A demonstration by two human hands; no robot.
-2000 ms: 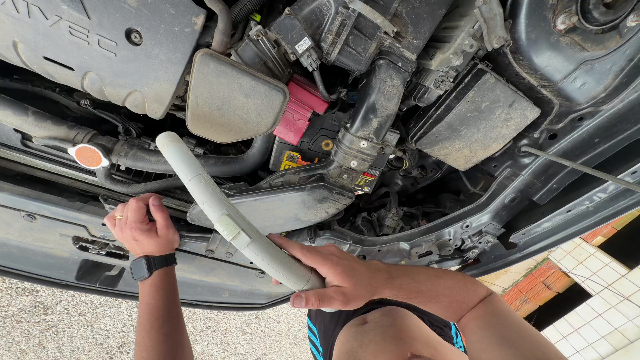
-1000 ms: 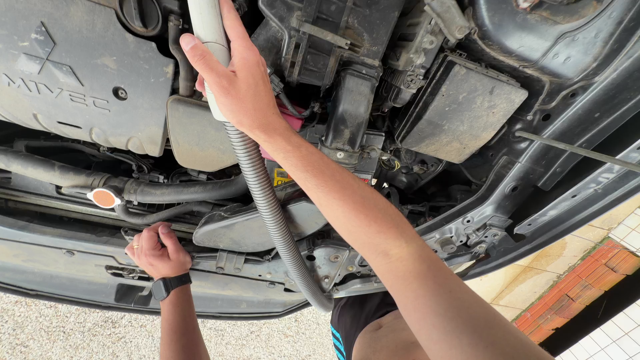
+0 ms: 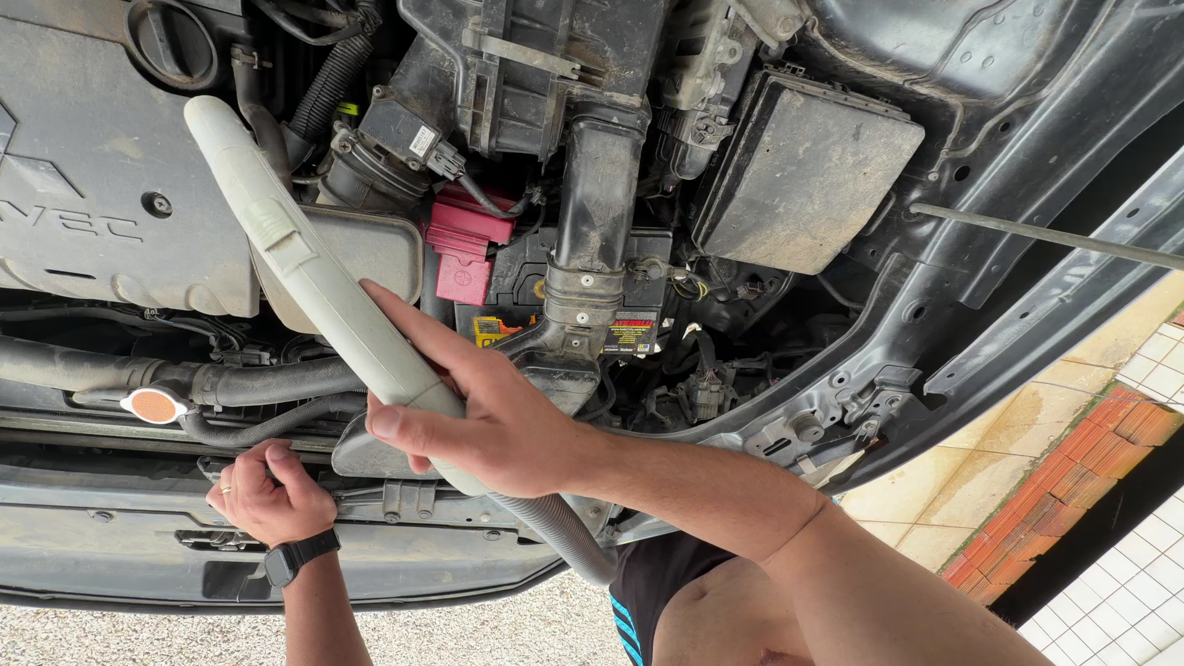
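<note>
A grey vacuum cleaner handle tube [image 3: 338, 305] slants over the open engine bay, its rounded end above the plastic engine cover [image 3: 102, 185]. My right hand [image 3: 490, 416] is wrapped around its lower part, where the ribbed hose [image 3: 560, 532] begins. My left hand [image 3: 268, 495], with a ring and a black watch [image 3: 301, 557] on the wrist, is curled against the front edge of the bay; what its fingers hold is hidden. Near the tube are a radiator cap [image 3: 154, 405], a red battery terminal cover [image 3: 465, 245] and the car battery [image 3: 647, 294], partly under the black air intake duct [image 3: 599, 194].
A dusty fuse box cover [image 3: 814, 166] lies right of the duct, and the air filter housing [image 3: 555, 74] above it. A thin metal prop rod [image 3: 1045, 236] crosses the right side. An oil filler cap [image 3: 172, 42] is at upper left. Bricks [image 3: 1064, 490] and tiles border the car.
My right hand moved up over the engine bay with the handle, then came back down toward the front edge. The tube slants across the bay again. My left hand stayed at the front edge.
</note>
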